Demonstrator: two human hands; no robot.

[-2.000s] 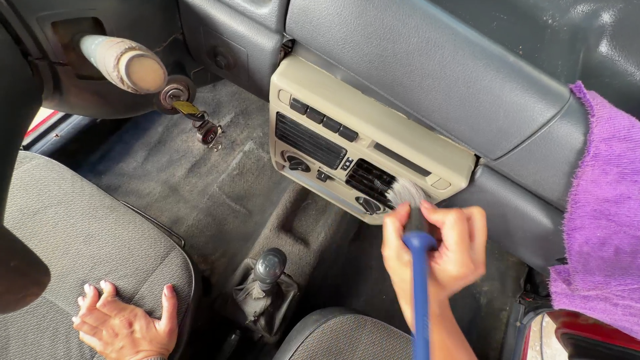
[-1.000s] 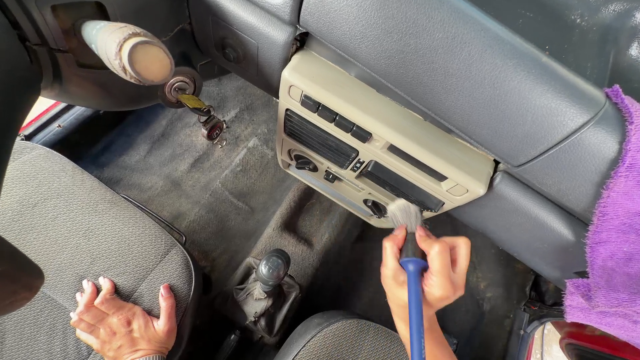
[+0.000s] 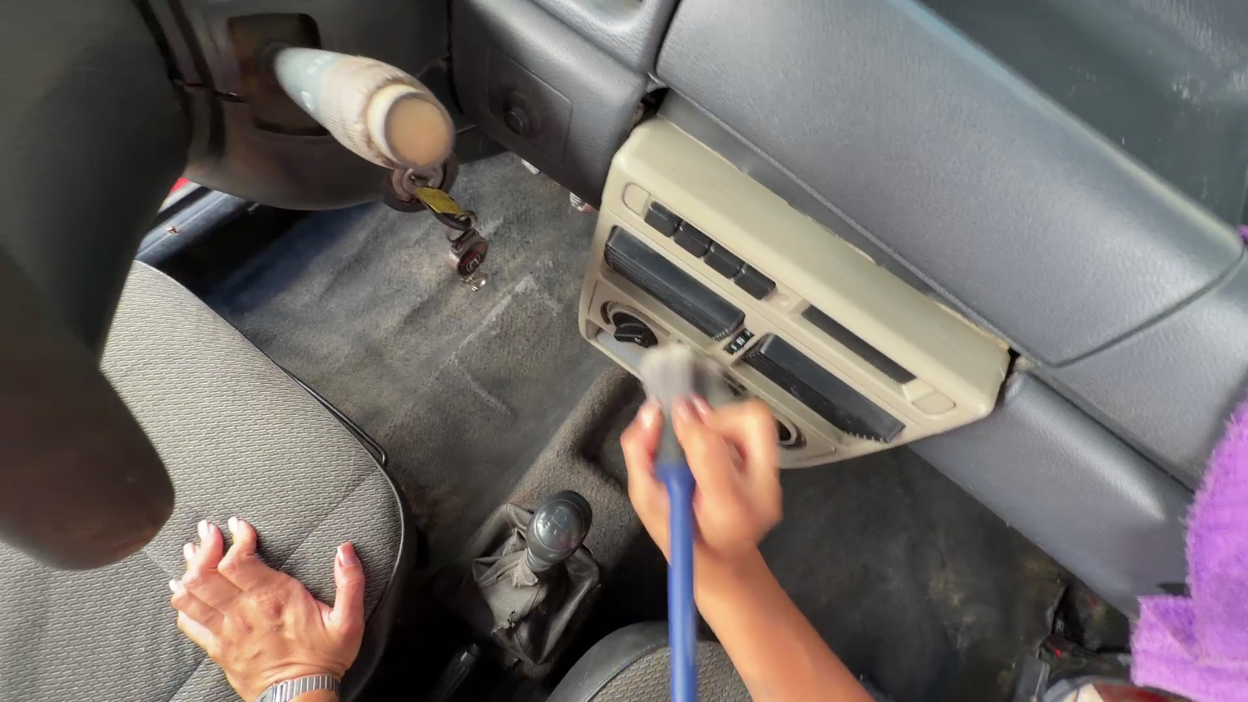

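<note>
In the head view my right hand (image 3: 717, 468) grips a blue-handled detailing brush (image 3: 681, 546) near its head. The pale bristles, blurred, are at the lower edge of the beige center console panel (image 3: 760, 205), between the left rotary knob (image 3: 634, 331) and the right one, which my hand partly hides. Two black air vents (image 3: 673, 283) and a row of black buttons (image 3: 722, 259) sit in the panel. My left hand (image 3: 268, 614), with a metal watch band at its wrist, lies flat with fingers spread on the gray fabric seat (image 3: 244, 419) and holds nothing.
A gear lever (image 3: 558, 529) with a loose boot stands below the panel. Keys (image 3: 468, 249) hang from the ignition near a worn stalk or lever (image 3: 375, 112). The dark steering wheel (image 3: 78, 390) crosses the left side. A purple cloth (image 3: 1214, 556) hangs at the right edge.
My right hand has moved the brush left along the panel, from the right vent past the right knob to the middle of the lower edge. My left hand has stayed on the seat. The view is somewhat closer.
</note>
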